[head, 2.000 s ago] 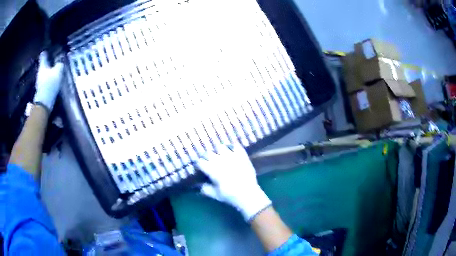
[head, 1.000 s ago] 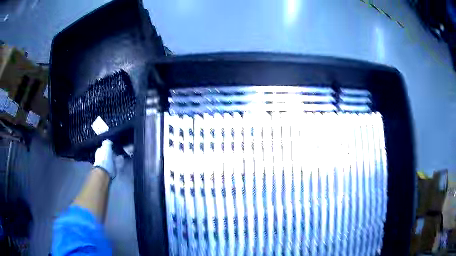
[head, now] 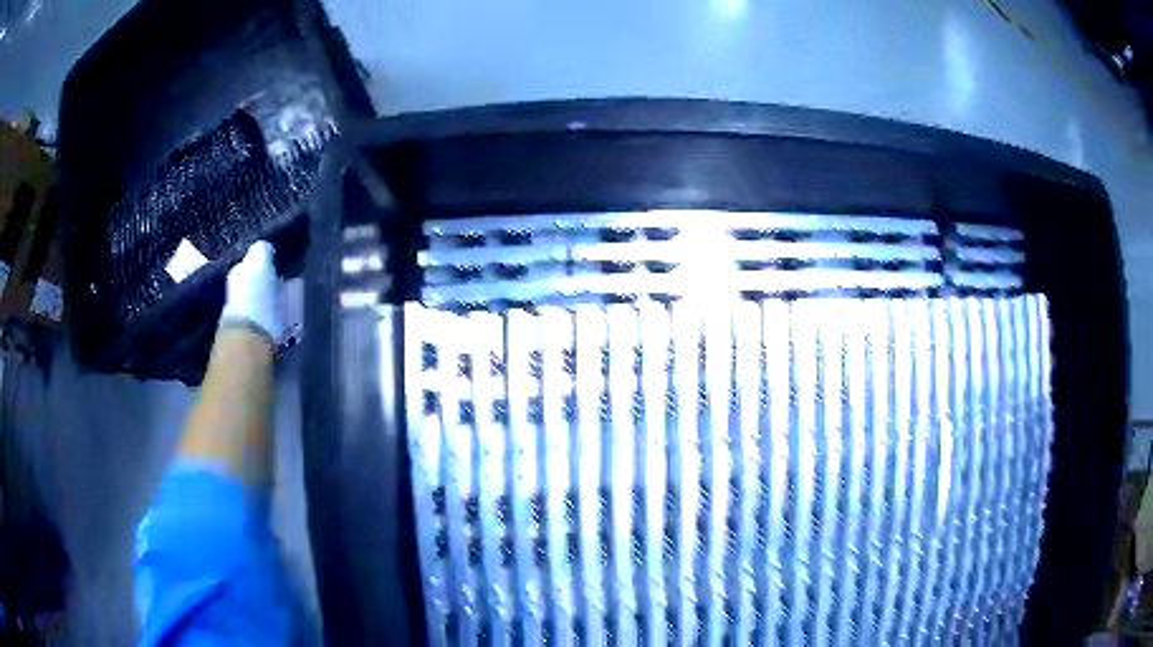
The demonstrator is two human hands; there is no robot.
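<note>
A large black bin (head: 708, 158) fills the middle and right of the view. It holds rows of bright silver finned heat sinks (head: 759, 442), mostly upright in the picture, with a few lying crosswise at the far end. A second black bin (head: 202, 101) stands at the upper left with dense dark-and-silver rows (head: 164, 215) and a white label on them. My left hand (head: 253, 293), in a white glove, is at this bin's near rim beside the large bin; its fingertips are hard to make out. My right hand is not in view.
Grey-blue floor (head: 531, 51) lies behind the bins. Brown cartons (head: 23, 228) show at the left edge, partly cut off. Dark objects are at the upper right corner.
The view has swung from the green surface to the bins. My right hand, earlier on the heat sinks, has left the picture. My left hand has shifted along the left bin's near side.
</note>
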